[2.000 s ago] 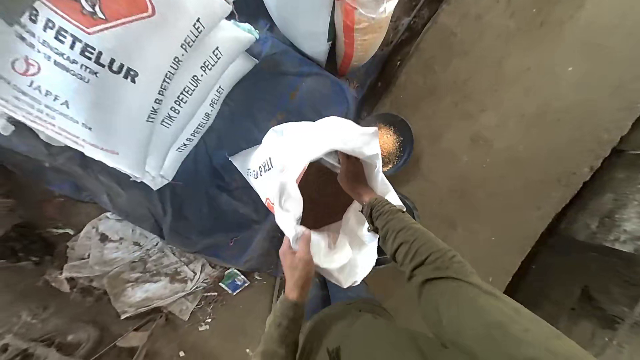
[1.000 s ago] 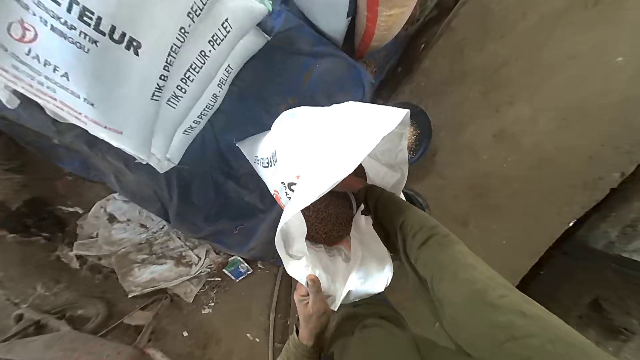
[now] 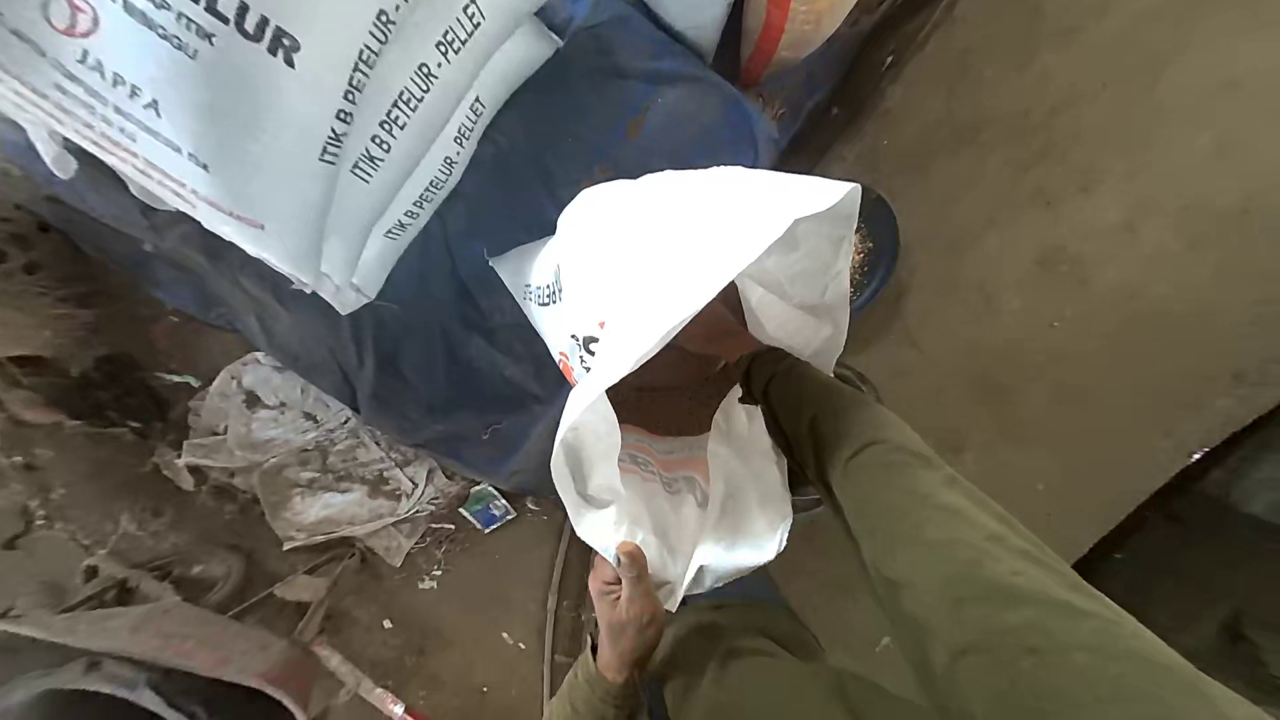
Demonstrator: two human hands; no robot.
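A white woven feed sack (image 3: pixel 660 260) stands with its mouth spread, and brown pellet feed (image 3: pixel 665 395) shows inside. My left hand (image 3: pixel 628 610) pinches the near rim of the sack, thumb on top. Reaching into the mouth, my right hand (image 3: pixel 715 330) is in shadow at the far side of the pellets; its fingers are hidden, so what it holds cannot be told. Behind the sack's right edge, a dark round basin (image 3: pixel 878 245) with yellowish grain in it is partly covered.
Stacked full feed sacks (image 3: pixel 240 130) lie upper left on a blue tarpaulin (image 3: pixel 450 330). An orange-striped sack (image 3: pixel 795 35) stands at the top. A dirty crumpled plastic sheet (image 3: pixel 310 460) and a small blue-green packet (image 3: pixel 487 508) lie on the floor at the lower left.
My right hand has gone from the sack's right rim down into its mouth. The far side of the sack has risen and folds over the opening. My left hand has shifted to the near rim.
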